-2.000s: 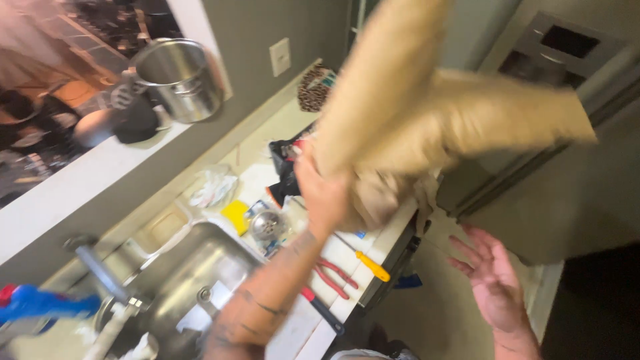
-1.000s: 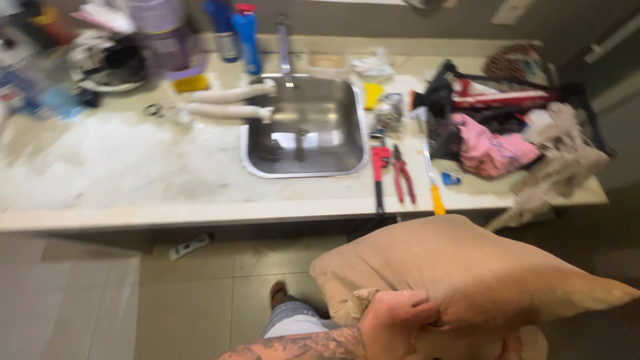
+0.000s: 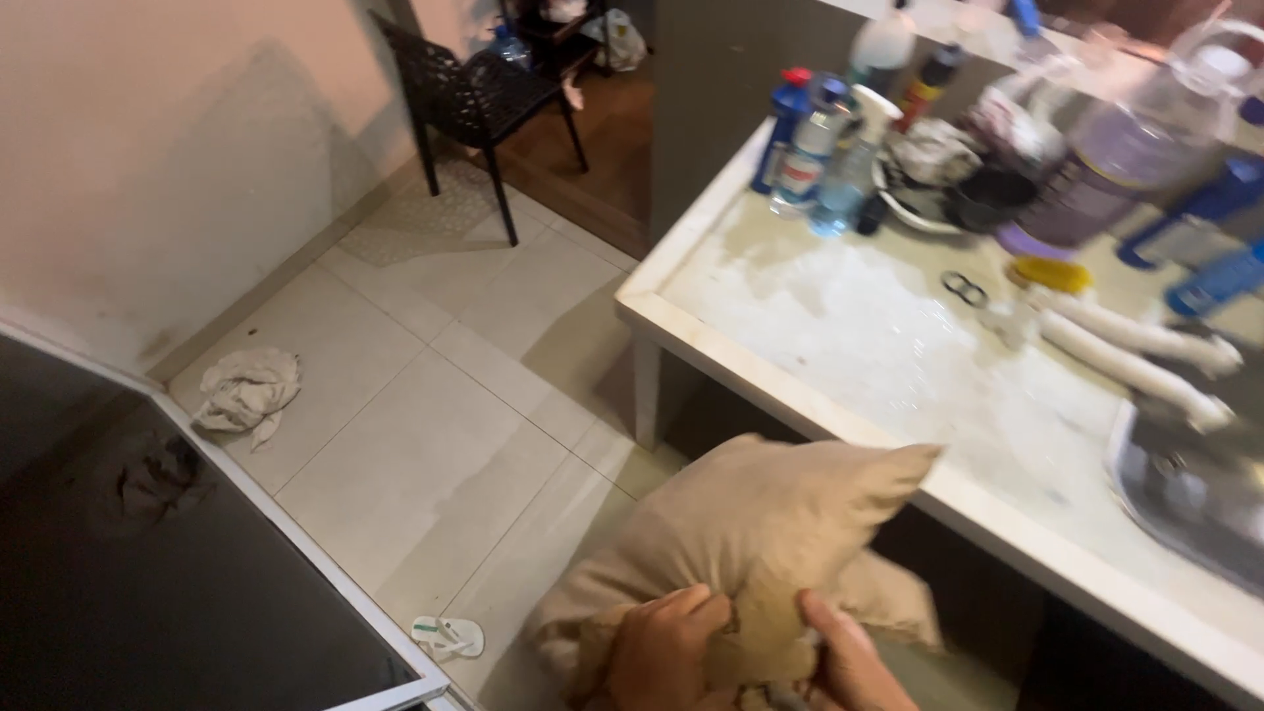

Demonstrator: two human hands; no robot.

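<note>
A tan cushion fills the lower middle of the view, in front of the counter's edge. My left hand grips its near side, fingers curled into the fabric. On the right part of the same side, my right hand pinches the cloth with the thumb on top. Another tan corner of fabric sticks out below the cushion's right side; whether it belongs to a second cushion I cannot tell.
The white counter holds bottles, a large purple jug, a bowl of cloths, white pipes and a steel sink. A black chair, a crumpled cloth and a white flip-flop are on the tiled floor.
The view has swung left from the sink to the counter's end and the floor. My right hand, apart from the cushion two seconds ago, now grips it alongside my left.
</note>
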